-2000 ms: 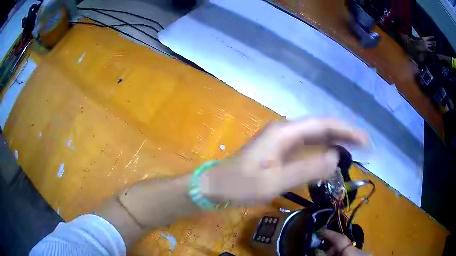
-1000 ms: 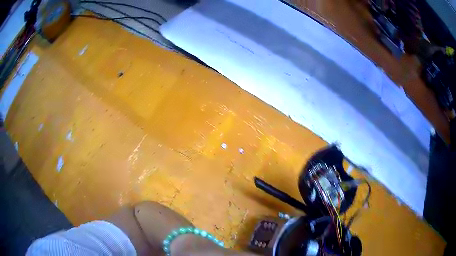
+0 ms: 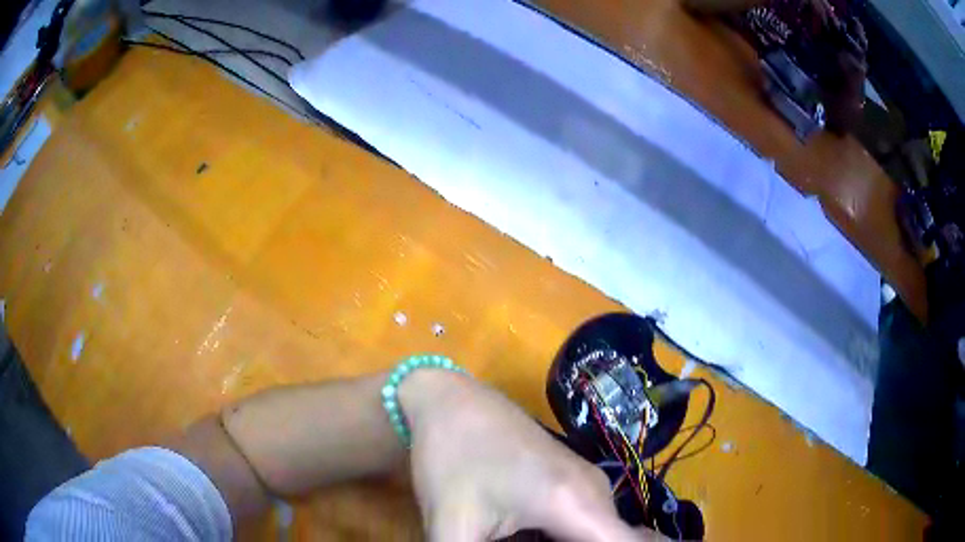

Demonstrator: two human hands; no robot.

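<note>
The black camera head shell (image 3: 567, 394) lies open on the worktop at the lower right, its silvery circuit board (image 3: 622, 397) facing up. Thin red, yellow, black and white wires (image 3: 638, 457) run from it down to the black base housing (image 3: 686, 521), which is cut off by the bottom edge and partly hidden by my hand. A black cable loops at the shell's right. My left hand (image 3: 508, 479), with a green bead bracelet, reaches over the base housing; its fingertips are cut off, so its grip cannot be told. My right hand is out of the picture.
The orange-yellow tabletop (image 3: 317, 249) has small white specks. A long white sheet (image 3: 476, 175) with a grey band lies beyond. Black cables (image 3: 228, 50) and a blurred round object (image 3: 90, 48) are at the upper left. Dark units (image 3: 788, 90) lie at the far upper right.
The view has shifted, so the camera parts appear farther left. My left hand has come back into view over the base housing and covers the black rod and slotted plate. My right hand, seen two seconds ago, is gone.
</note>
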